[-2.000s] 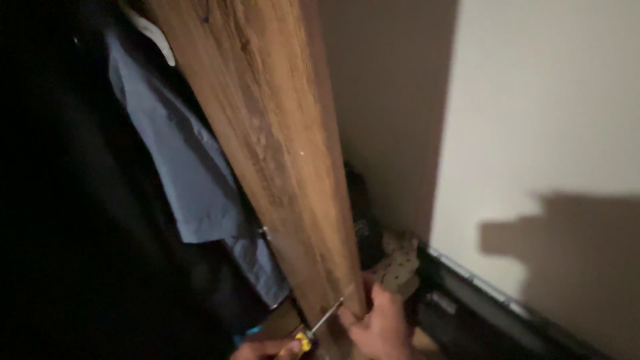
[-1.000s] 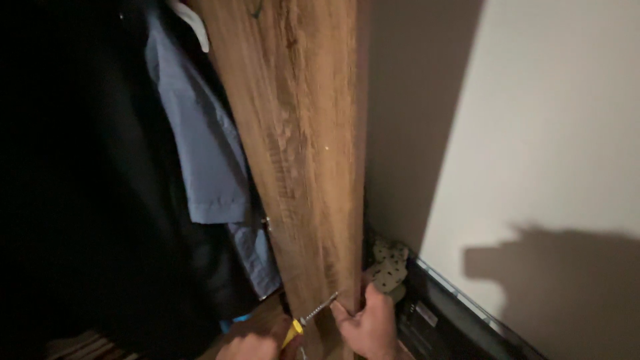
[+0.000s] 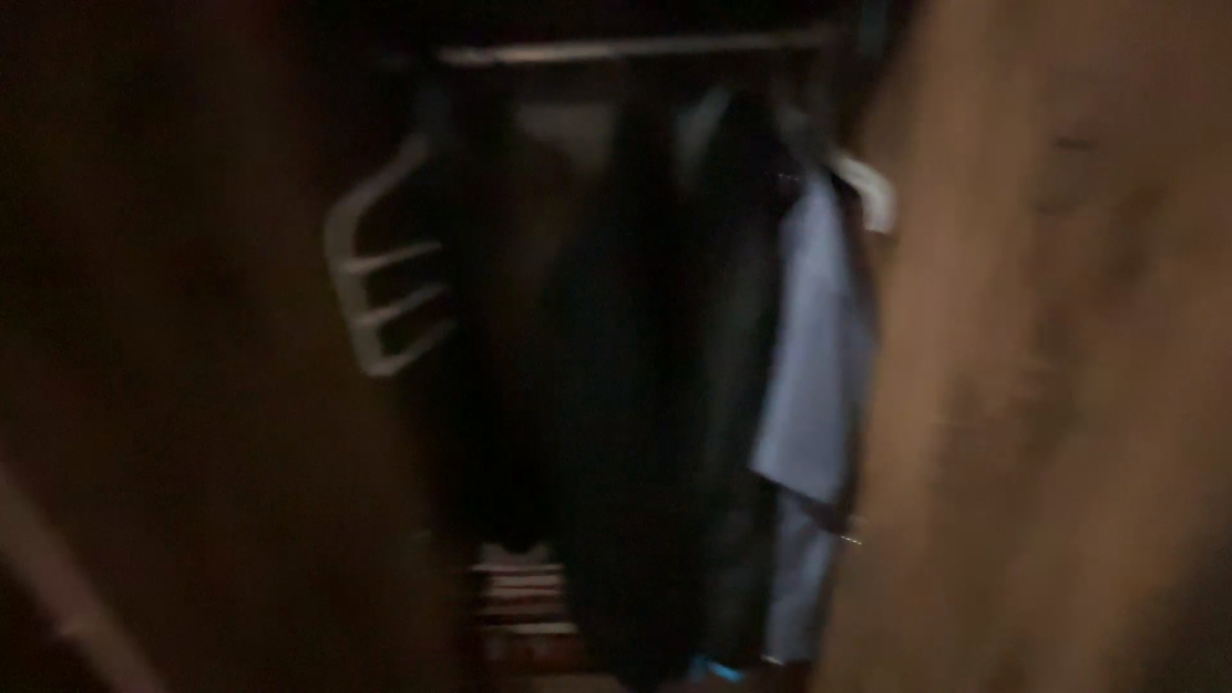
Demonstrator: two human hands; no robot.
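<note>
Neither my left hand nor my right hand shows in the blurred, dark view of this moment, and the yellow-handled screwdriver is out of sight too. A wood-grain panel [image 3: 1039, 385] stands upright at the right. Beside it hangs a light blue garment [image 3: 808, 346] among dark clothes [image 3: 635, 385]. A pale multi-bar hanger [image 3: 351, 269] shows at the left of the clothes, and part of a white hanger [image 3: 868, 192] is by the right panel. A metal rod [image 3: 635, 48] runs across the top.
A dark brown panel [image 3: 192, 337] takes up the left side. Low between the panels lies a striped, folded-looking textile [image 3: 525, 592], with a small bright blue thing [image 3: 717, 671] to its right.
The view has swung left to face the hanging clothes. Both hands and the screwdriver, at the lower end of the wood-grain panel one second ago, have left the view.
</note>
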